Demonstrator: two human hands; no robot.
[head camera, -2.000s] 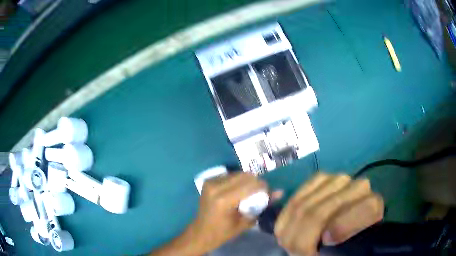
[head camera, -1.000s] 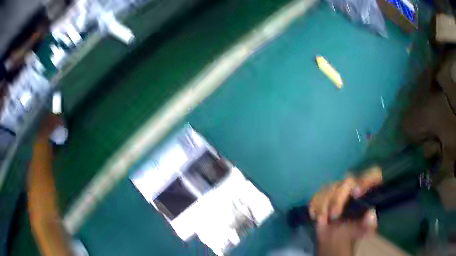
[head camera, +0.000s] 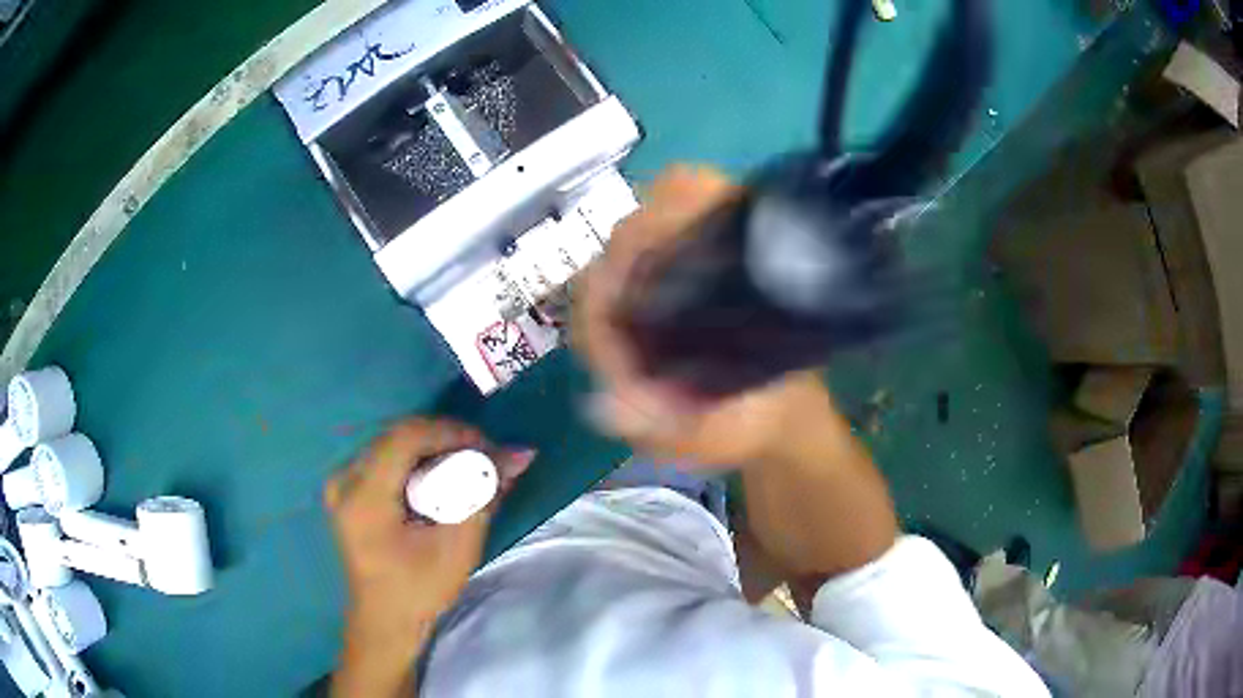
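My left hand (head camera: 395, 532) is closed around a white handheld fan body (head camera: 454, 487); only its round white end shows in the fist. My right hand (head camera: 682, 327) grips the black electric screwdriver (head camera: 777, 286), which is blurred. Its bit is hidden. The hand is beside the front of the automatic screw feeder (head camera: 464, 164), a white box with a dark open tray of small screws (head camera: 484, 116) and a pale bar across it. A red-marked label (head camera: 504, 352) shows on its front ledge.
Several white fan bodies (head camera: 150, 545) lie at the left of the green table (head camera: 246, 314). The conveyor's pale edge strip (head camera: 130, 205) curves along the upper left. Open cardboard boxes (head camera: 1091, 273) stand at the right. A black cord (head camera: 841, 82) rises from the screwdriver.
The left hand was out over the conveyor and is now low in front of me with a fan body. The right hand has moved with the screwdriver to the feeder front. The view has shifted.
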